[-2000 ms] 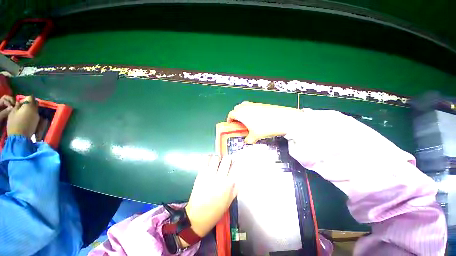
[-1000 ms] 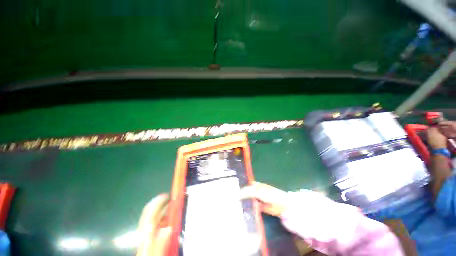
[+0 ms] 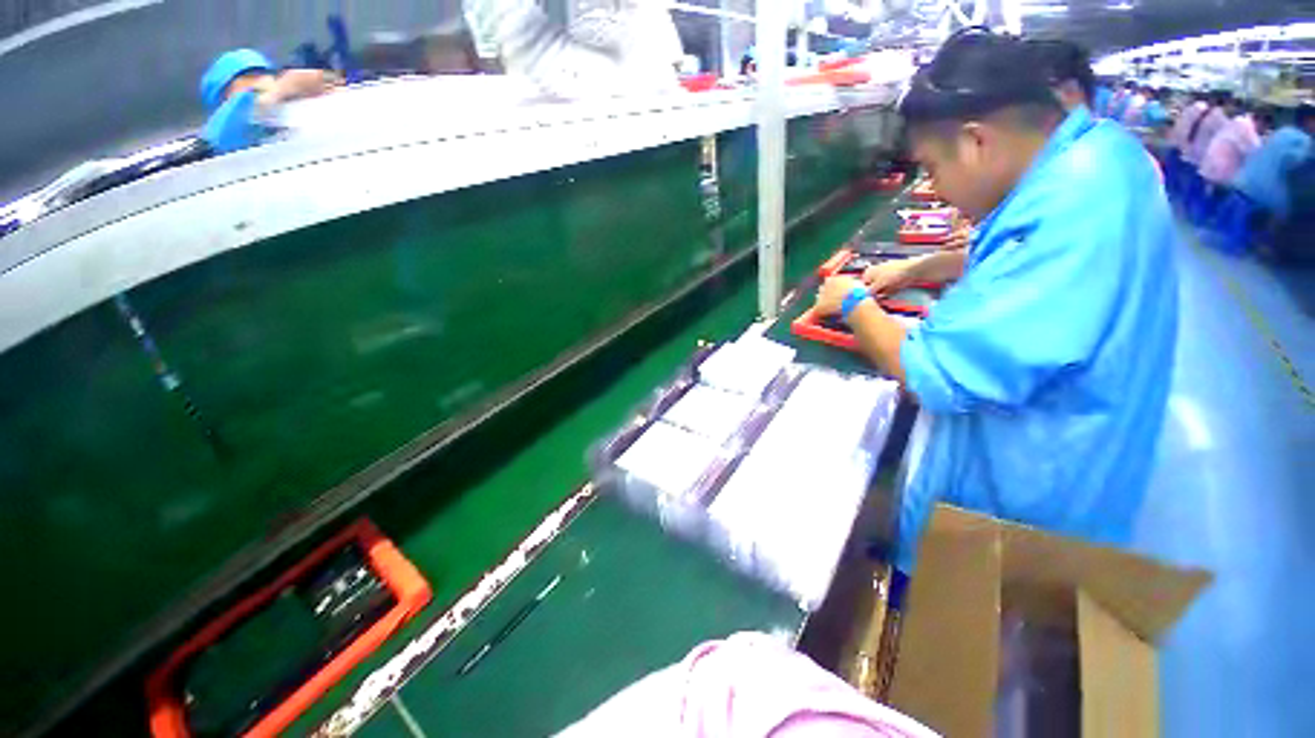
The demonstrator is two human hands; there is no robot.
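Note:
Neither of my hands is in view. Only a pink sleeve (image 3: pixel 750 699) of mine shows at the bottom edge. A red-orange carrier frame (image 3: pixel 189 670) holding a dark open unit lies on the green conveyor at the lower left. A thin black pen-like tool (image 3: pixel 508 626) lies on the dark-green bench. Clear-and-dark parts trays (image 3: pixel 803 574) with white rectangular parts lie at the middle, right of the tool.
An open cardboard carton (image 3: pixel 952 620) stands at the lower right. A person in a blue smock (image 3: pixel 1046 303) works beyond the trays at more red-orange frames (image 3: pixel 829 336). A white post (image 3: pixel 772 173) rises behind the trays. A worn edge strip (image 3: pixel 476 603) separates bench and conveyor.
The view has swung right and up. My hands, earlier at a framed unit on the bench, are out of view. A framed unit now shows on the conveyor; whether it is the same one is unclear.

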